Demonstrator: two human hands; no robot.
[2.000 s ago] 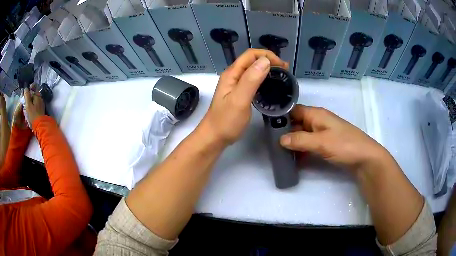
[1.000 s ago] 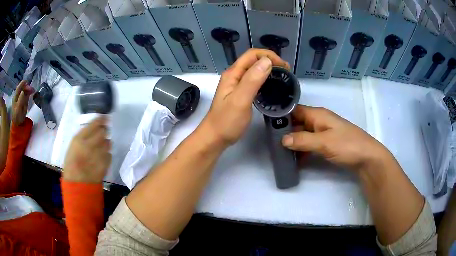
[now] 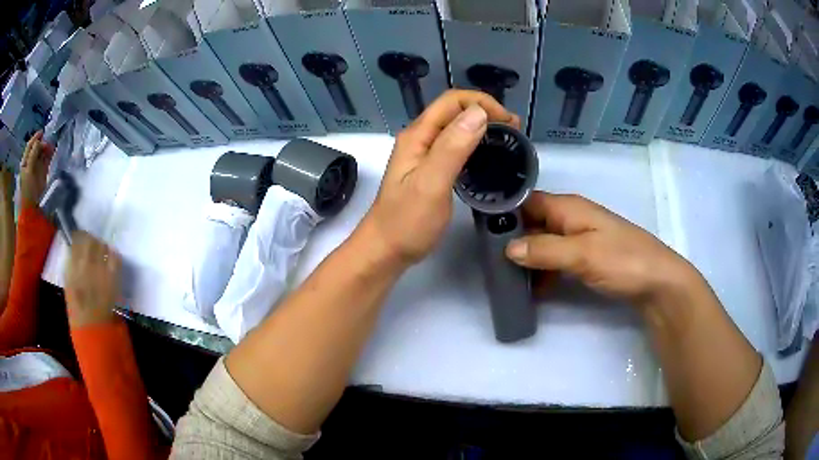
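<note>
A dark grey handheld device [image 3: 508, 278] stands tilted over the white bench, its round open head end facing me and its handle pointing toward me. My left hand [image 3: 431, 171] is wrapped around the left side and top of the head. My right hand [image 3: 584, 243] holds the upper handle, thumb beside the small button area; its other fingers are partly hidden behind the handle. Left of my left forearm lie two more grey devices, a nearer one [image 3: 314, 175] and a farther left one [image 3: 241, 180], their handles in white sleeves [image 3: 265, 260].
Blue-grey retail boxes [image 3: 395, 81] with open tops line the bench's [image 3: 431, 359] far edge. A neighbour in orange sleeves [image 3: 112, 377] handles another grey device [image 3: 63, 202] at the left. A clear plastic bag [image 3: 783, 252] lies at the right.
The neighbour's hand has set a second sleeved device beside the first and moved back left to another device. My hands and the device in them have hardly moved.
</note>
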